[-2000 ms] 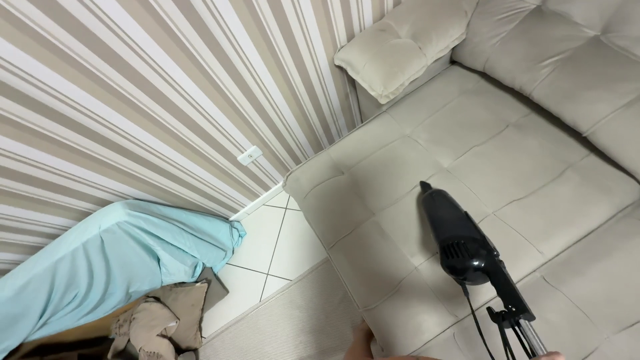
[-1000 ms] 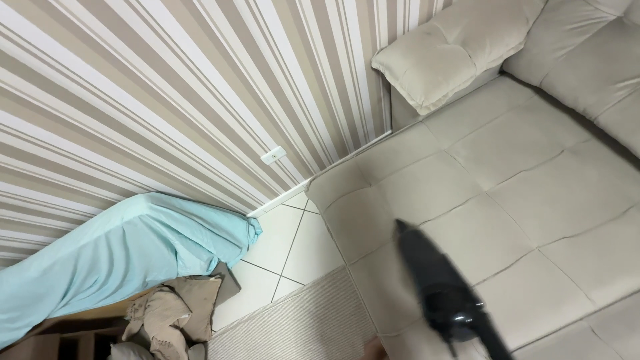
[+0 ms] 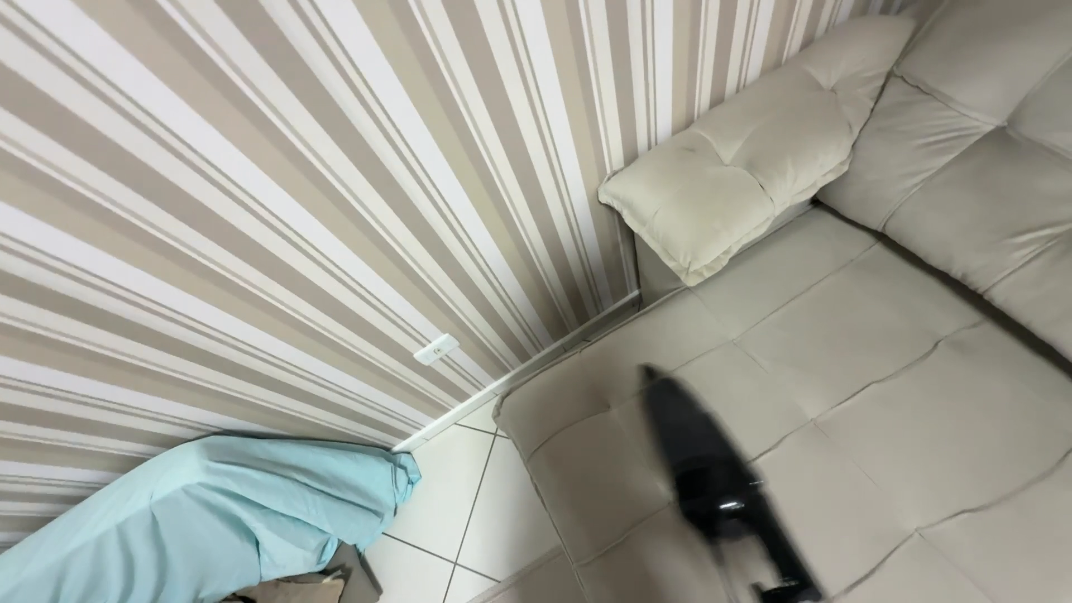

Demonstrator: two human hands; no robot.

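Observation:
A black handheld vacuum cleaner (image 3: 712,486) is over the tufted seat of a beige sofa (image 3: 846,352), its narrow nozzle pointing up and to the left, near the seat's outer corner. It is blurred, and its handle runs out at the bottom edge. Neither my left hand nor my right hand shows in this view, so what holds the vacuum is hidden. Whether the nozzle touches the fabric cannot be told.
A padded armrest cushion (image 3: 737,151) and back cushions (image 3: 997,151) border the seat. Behind is a striped wall (image 3: 335,209) with an outlet plate (image 3: 436,349). Light blue cloth (image 3: 234,511) drapes at lower left, beside white floor tiles (image 3: 444,486).
The vacuum has moved over the seat toward its outer corner by the wall. Fingers visible at the bottom edge earlier are out of view. The view has shifted.

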